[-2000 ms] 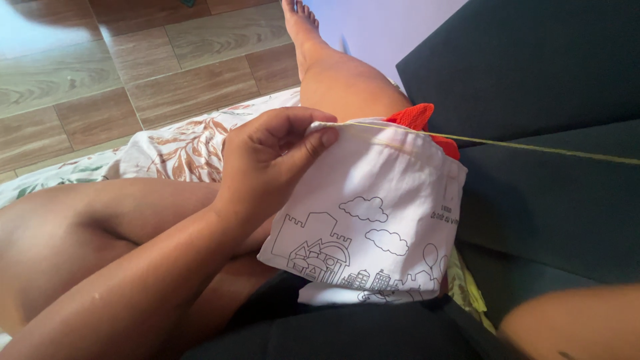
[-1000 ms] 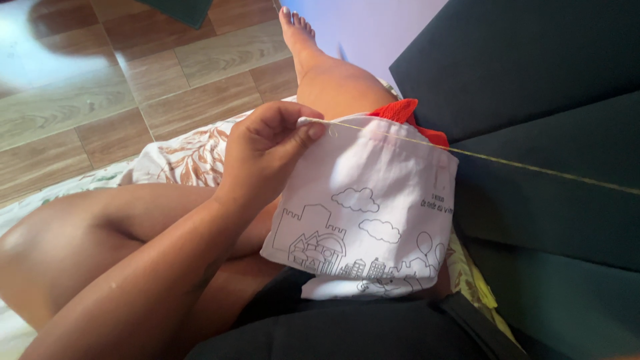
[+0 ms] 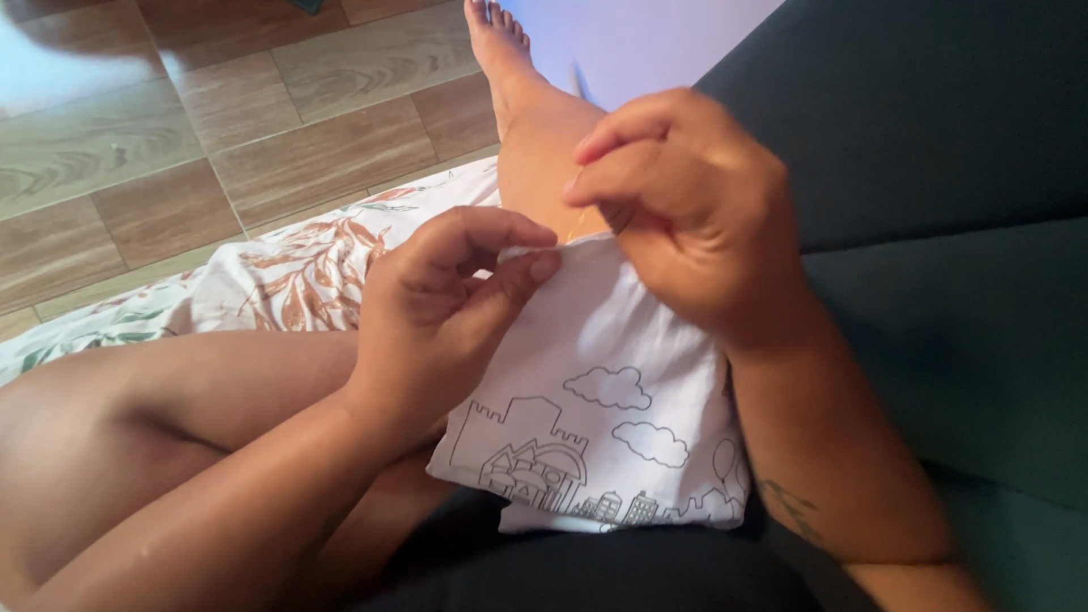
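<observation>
A white fabric piece printed with black outlines of clouds and buildings lies over my lap. My left hand pinches its upper edge between thumb and forefinger. Just right of and above that edge, my right hand is raised with thumb and forefinger close together. A short stretch of thin yellowish thread shows between the cloth edge and my right fingertips. Whether a needle is between those fingertips cannot be made out. My right hand and forearm cover the cloth's upper right part.
White cloth with a brown and green leaf print lies under my legs. Dark upholstery rises on the right. Beyond my outstretched leg are a pale wall and a wood-look tiled floor.
My right hand has come in from the right to beside my left hand. The long thread that ran taut to the right no longer shows that way. The red fabric is now hidden.
</observation>
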